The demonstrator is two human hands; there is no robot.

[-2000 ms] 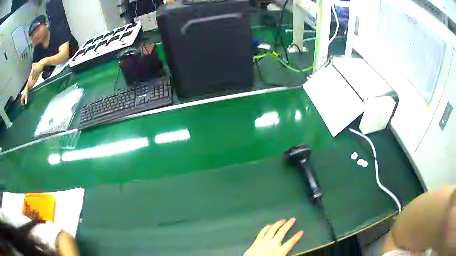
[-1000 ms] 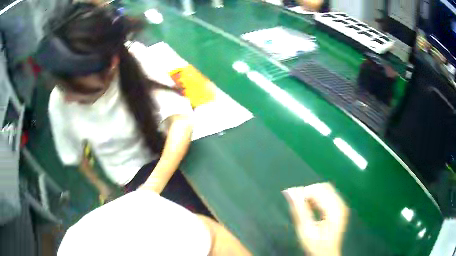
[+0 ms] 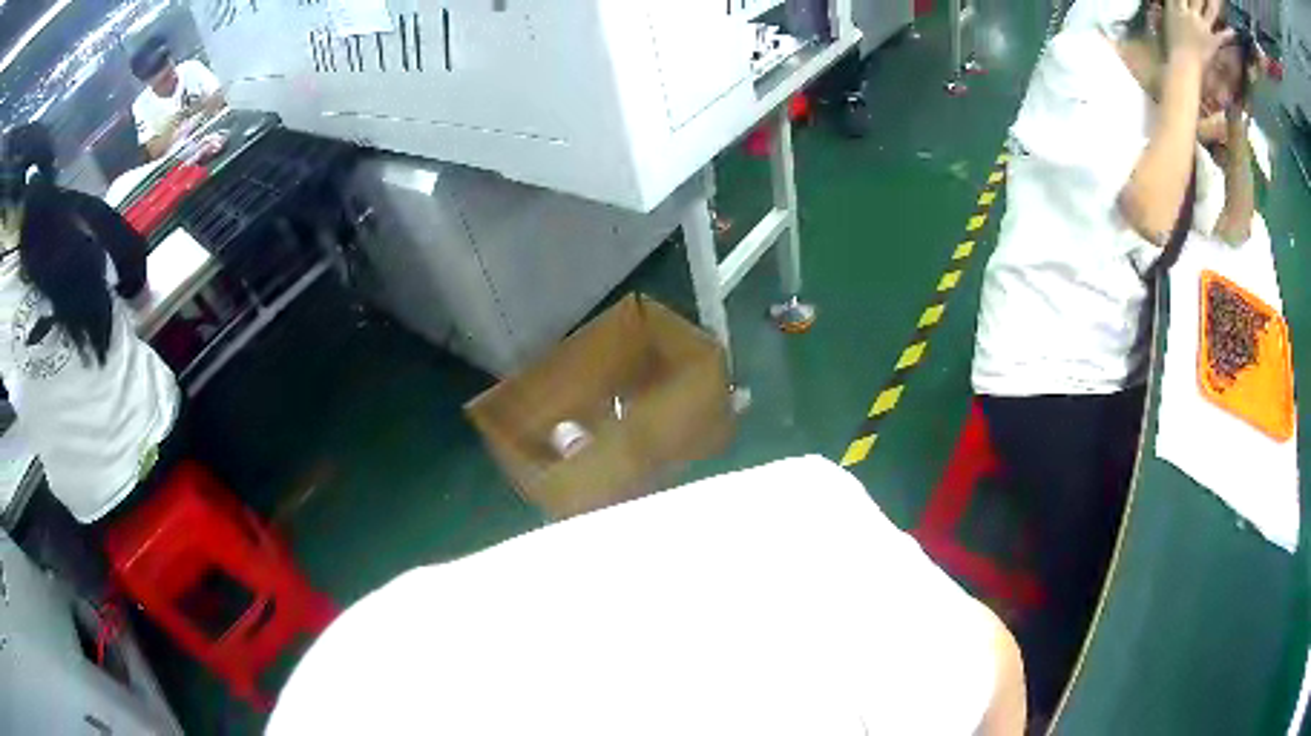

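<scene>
Neither of my hands is in the picture. My white-sleeved shoulder and upper arm fill the bottom middle, with bare skin at the sleeve's right edge. The dull green bench mat (image 3: 1201, 611) shows at the lower right. On it lies a white sheet (image 3: 1182, 417) with an orange tray (image 3: 1265, 377) full of small dark parts. An open cardboard box (image 3: 654, 431) stands on the floor ahead, with a small white item inside. No scanner or phone body is visible.
A seated person in white (image 3: 1071, 245), hands raised to the head, is beside the bench. Red stools (image 3: 209, 561) stand at left and right. A large grey-white machine (image 3: 575, 101) is ahead. Yellow-black floor tape (image 3: 920, 345) runs past it. Two people sit at another line at left.
The view has swung far left, away from the belt, keyboard and scanner. My hand seen over the mat has left the picture. The neighbour's hands are now raised to the head.
</scene>
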